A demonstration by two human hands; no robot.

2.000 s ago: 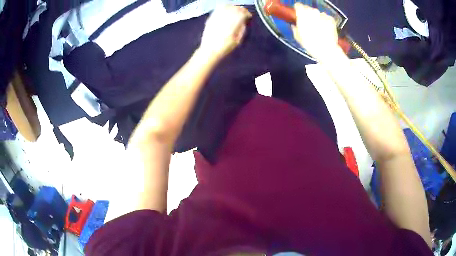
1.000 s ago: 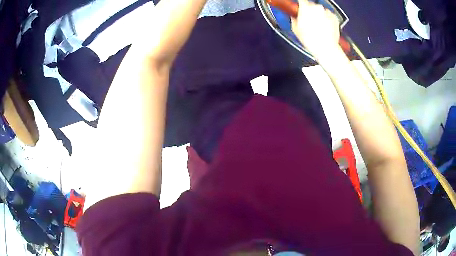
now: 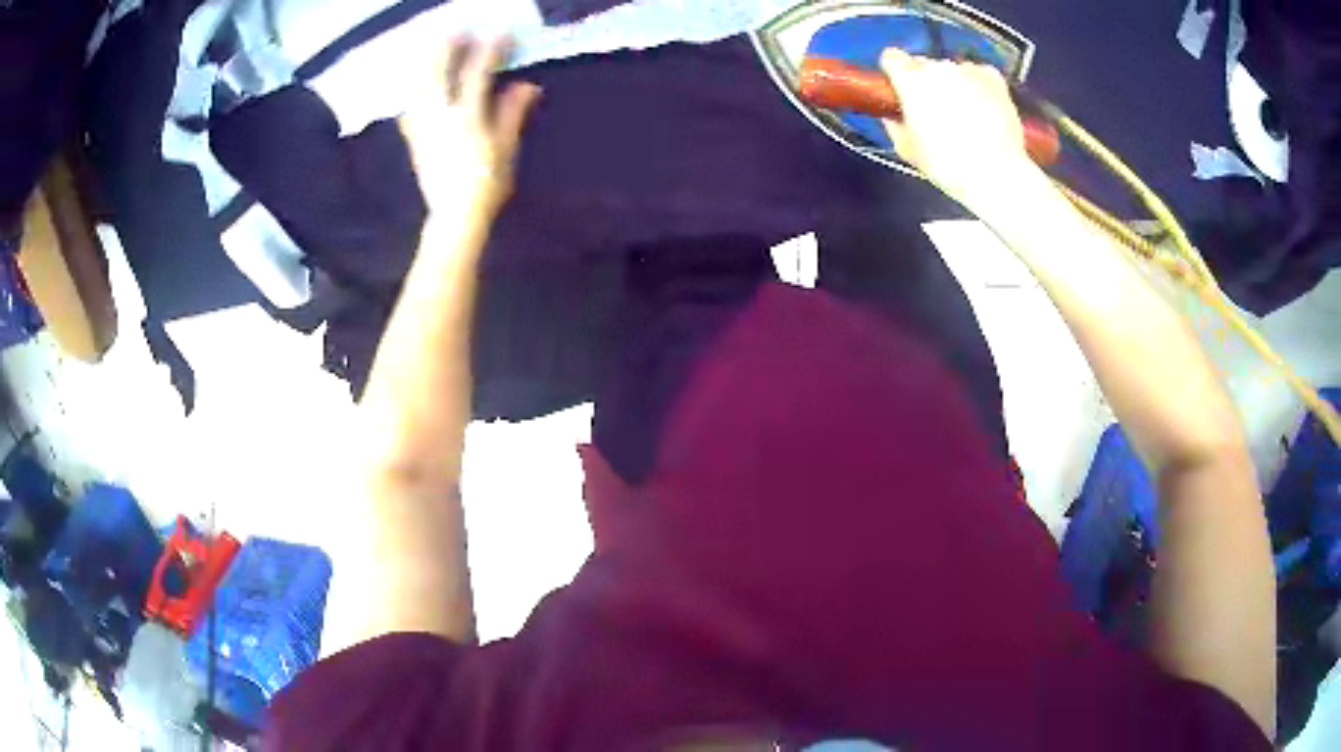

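A dark navy garment (image 3: 633, 140) lies spread across the table, with pale interfacing (image 3: 397, 66) showing along its far side. My left hand (image 3: 468, 132) is over the left part of the garment, palm down with its fingers apart, and holds nothing. My right hand (image 3: 953, 121) is closed around the orange-red handle of the steam iron (image 3: 846, 41). The iron has a blue top and a pointed metal soleplate edge. It is over the dark cloth at the top centre-right, its tip at the right. Whether it presses or hovers cannot be told.
Yellow hose and cord (image 3: 1235, 326) run from the iron to the right edge. A tan rounded form (image 3: 66, 272) stands at the left. Blue (image 3: 265, 617) and red (image 3: 188, 573) baskets are on the floor at lower left, with more blue ones at right. Dark cloth hangs at upper right.
My left hand was a fist near the iron, then reached beyond the top edge, and is now back over the left part of the cloth, fingers spread. The iron sits slightly lower in view.
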